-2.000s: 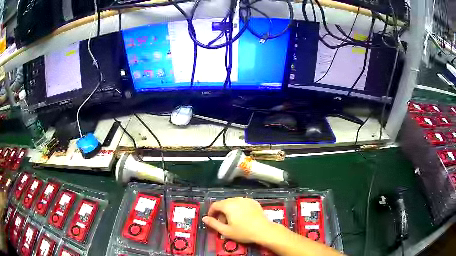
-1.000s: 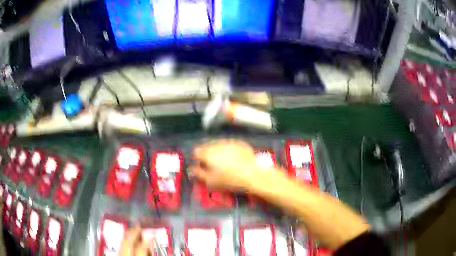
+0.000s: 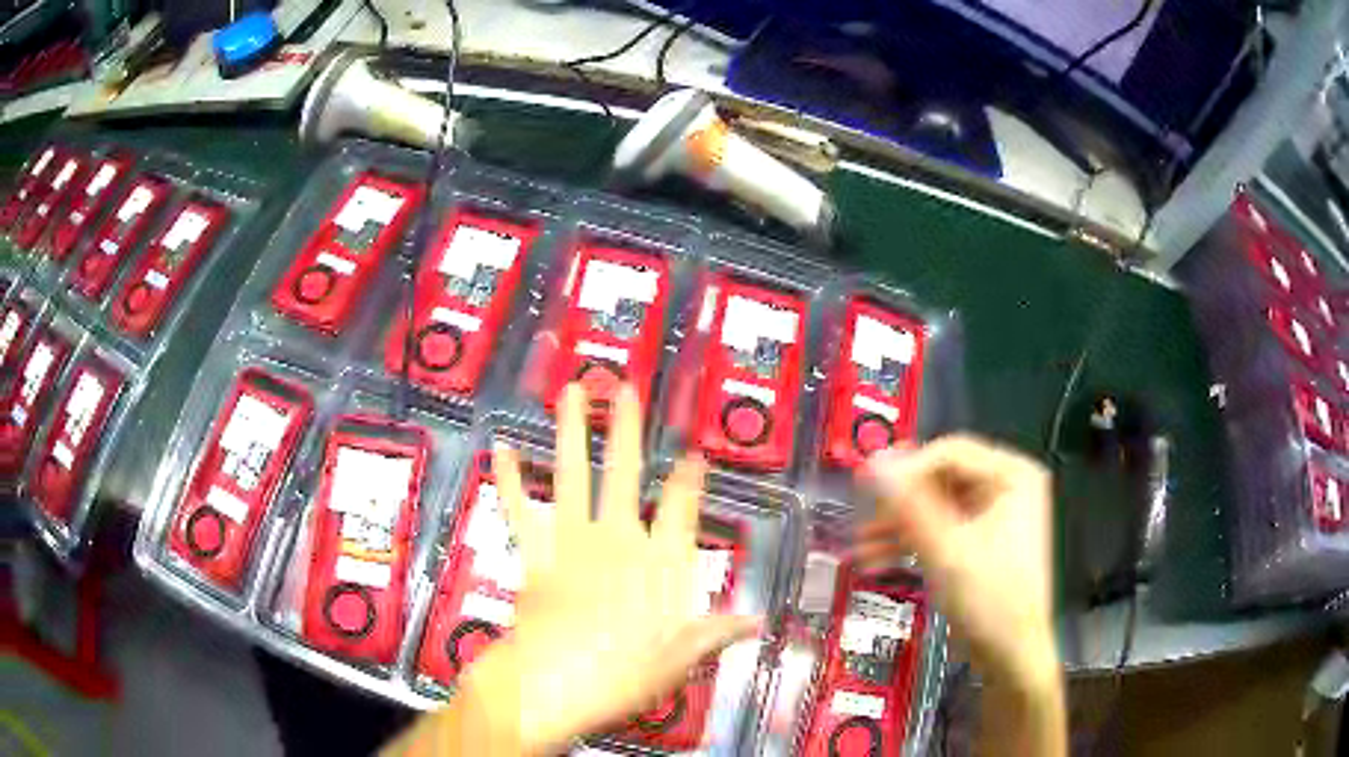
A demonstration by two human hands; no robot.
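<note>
A clear tray [image 3: 170, 510] holds two rows of red handsets with white labels and dark rings. My left hand [image 3: 599, 599] is spread flat over the lower row, palm down, and partly hides the handsets under it. My right hand [image 3: 969, 540] is at the tray's right side, fingers curled together, between the upper right handset [image 3: 876, 382] and the lower right handset [image 3: 866, 673]. Whether its fingertips pinch anything cannot be told.
Two white handheld scanners [image 3: 373, 107] [image 3: 728, 160] lie behind the tray. Another filled tray [image 3: 89, 318] is at left. Stacked filled trays [image 3: 1272, 399] stand at far right, with a black scanner [image 3: 1132, 503] before them. A thin cable [image 3: 425, 222] crosses the tray.
The view has tilted down and turned. My left hand has come from the lower edge onto the lower row, fingers spread. My right hand has moved from the upper middle handset to the right side.
</note>
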